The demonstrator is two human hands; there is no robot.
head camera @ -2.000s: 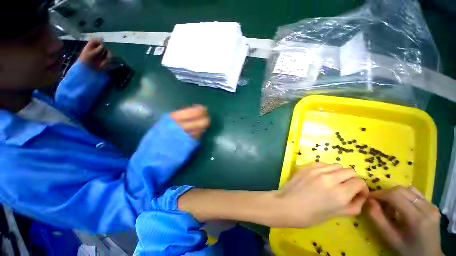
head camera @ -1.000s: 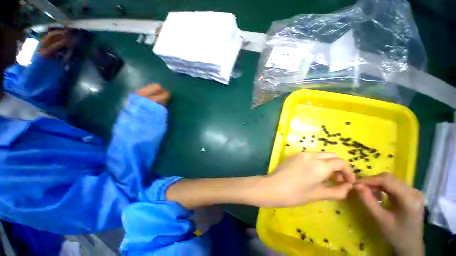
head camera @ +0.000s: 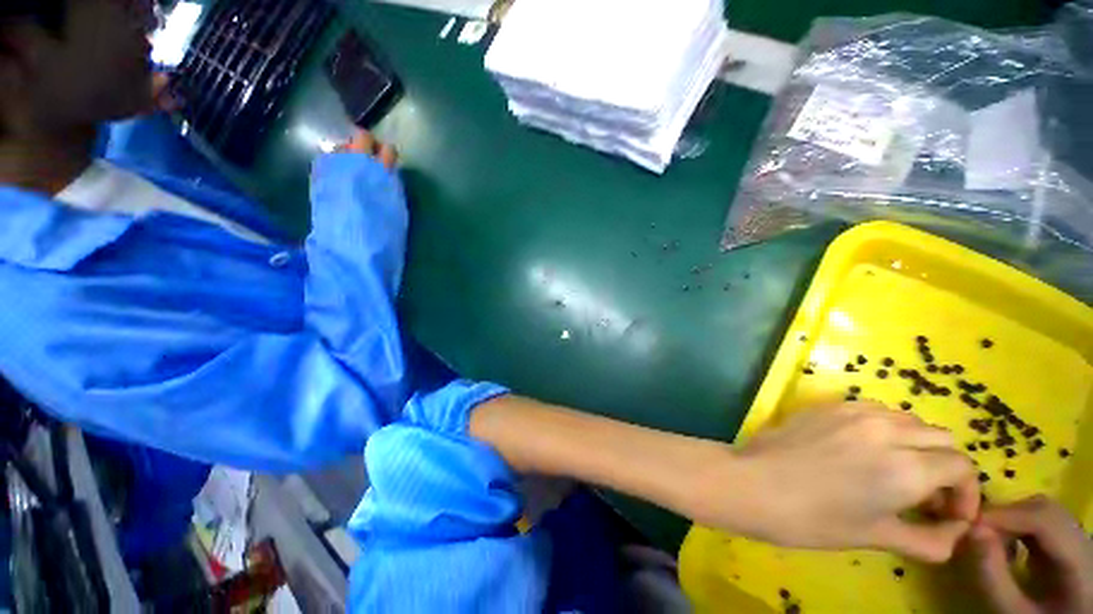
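Observation:
A yellow tray (head camera: 785,390) lies at the right of the view, cut off by the edge. Small dark round parts (head camera: 997,408) are clustered in it, with some scattered near its lower end. My left hand (head camera: 857,474) is over the tray, its thumb and fingertips pinched together. My right hand (head camera: 1040,554) is at the right edge, partly cut off, its fingertips meeting those of my left hand. Whatever is between the fingertips is too small or hidden to tell.
A clear bag (head camera: 923,114) with a pale label and small brownish parts lies beyond the tray. A white stack (head camera: 611,60) is on the green bench (head camera: 539,240). At left a person in a blue smock (head camera: 180,348) sits near a black phone-like object (head camera: 362,78) and black gridded trays (head camera: 246,60).
The view has shifted left, so the tray and bag sit further right. The other person's hand has moved back beside the black object. My hands stay together at the fingertips.

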